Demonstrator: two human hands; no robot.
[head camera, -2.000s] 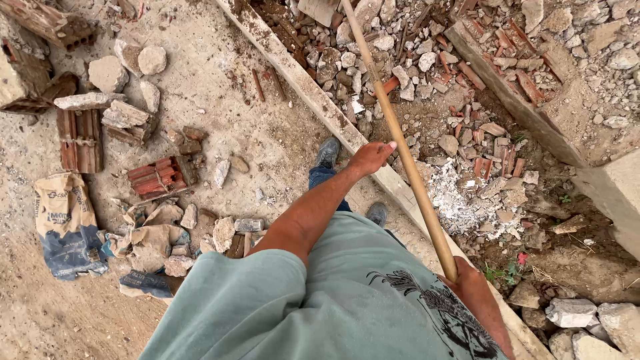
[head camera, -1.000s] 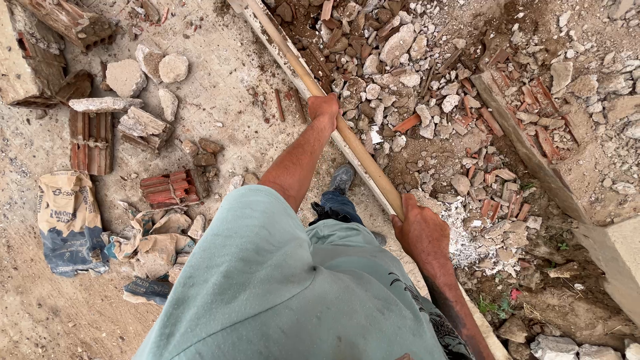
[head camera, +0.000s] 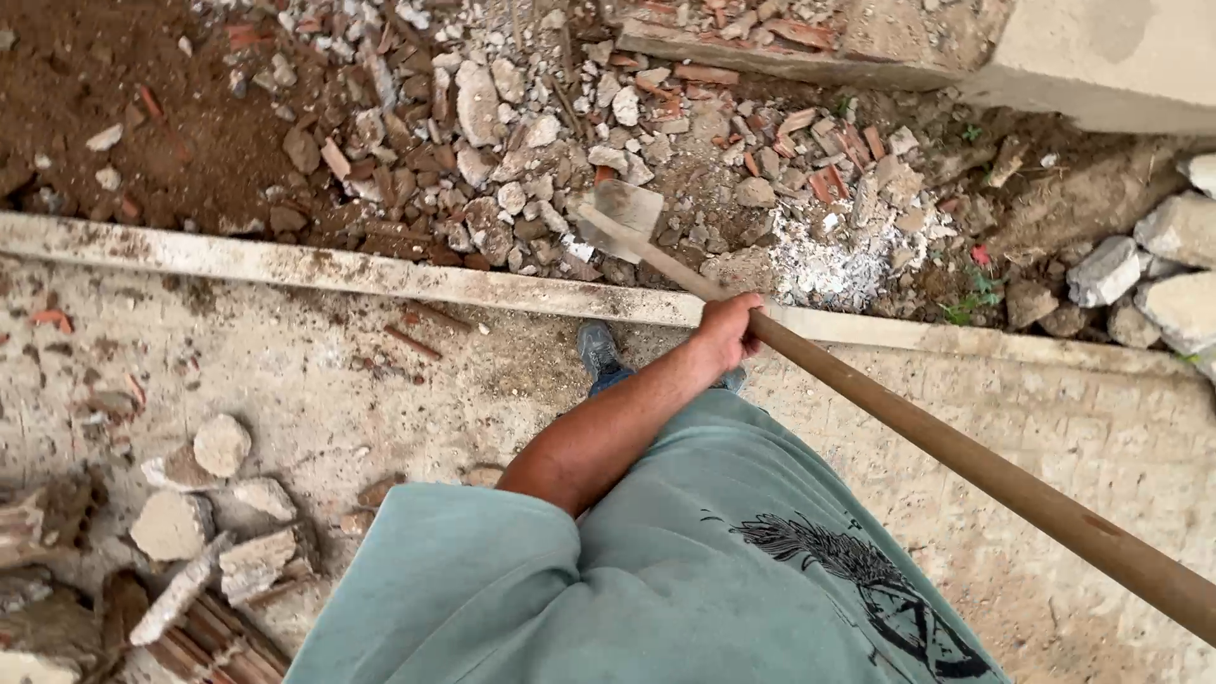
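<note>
My left hand (head camera: 730, 332) is closed around the wooden handle (head camera: 912, 413) of a long-handled tool, above the concrete curb. The handle runs diagonally to the lower right edge, out of view. At its far end a pale, flat metal blade (head camera: 627, 214), slightly blurred, lies against the rubble (head camera: 503, 152) beyond the curb; whether it is a shovel's or a hoe's cannot be told. My right hand is out of view. White crumbled debris (head camera: 836, 256) lies to the right of the blade among broken brick pieces.
A long concrete curb (head camera: 380, 275) crosses in front of my shoes (head camera: 597, 349). Concrete chunks (head camera: 174, 524) and broken hollow bricks (head camera: 204, 641) lie at the lower left. Large stones (head camera: 1178, 228) are at the right, below a concrete slab (head camera: 1111, 57).
The view has turned a lot. My right hand, on the handle in both earlier frames, is out of view now. The blade, not seen earlier, now shows against the rubble. My left hand still holds the handle.
</note>
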